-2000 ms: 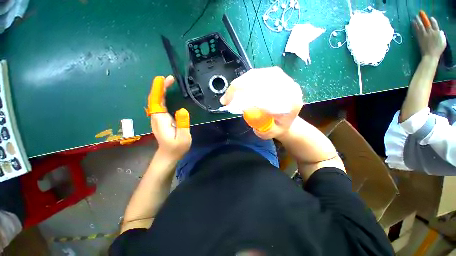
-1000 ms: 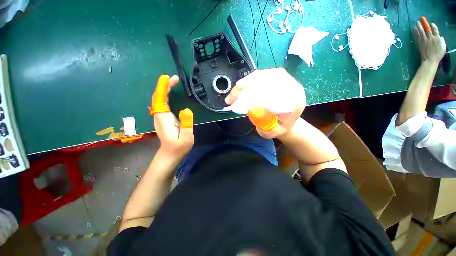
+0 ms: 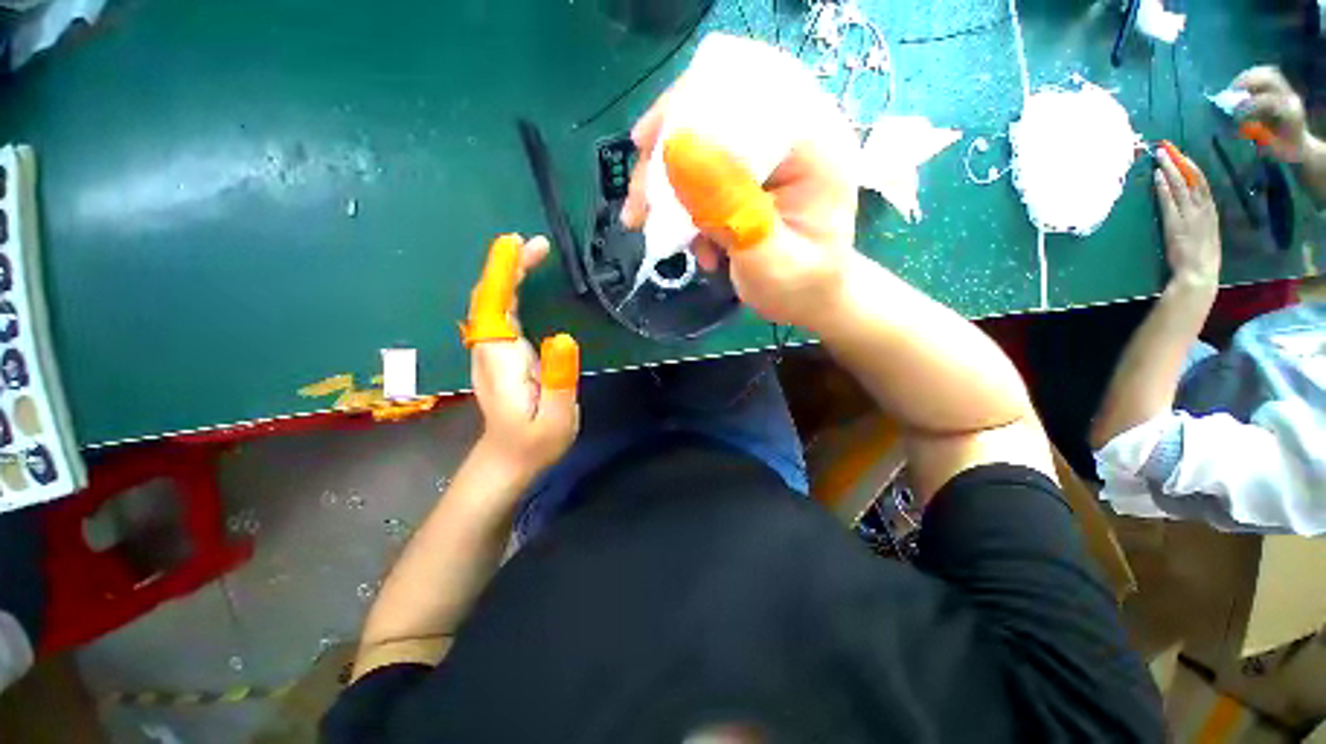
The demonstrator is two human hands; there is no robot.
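A black plastic housing [image 3: 684, 313] with a ringed hole lies on the green bench in front of me, partly hidden by my right hand. My right hand [image 3: 771, 189], with an orange finger cot, is over the upper part of the housing. It holds a bottle whose thin white pointed nozzle [image 3: 641, 281] points down at the housing near the ring; the bottle body is mostly hidden by the overexposed hand. My left hand [image 3: 524, 356], with orange finger cots, is left of the housing, fingers apart and empty. A straight black strip [image 3: 553, 207] lies left of the housing.
A crumpled white tissue [image 3: 909, 157], a beaded white string [image 3: 848, 51] and a white wire bundle [image 3: 1075, 157] lie to the right. A small white block [image 3: 400, 374] and orange scraps are at the bench edge. A parts tray [image 3: 32, 349] is far left. Another person's hands work at right.
My right hand has moved up from the housing's near edge to over its upper part, with the nozzle now showing. The other person's hands have moved, and a second one has come into view.
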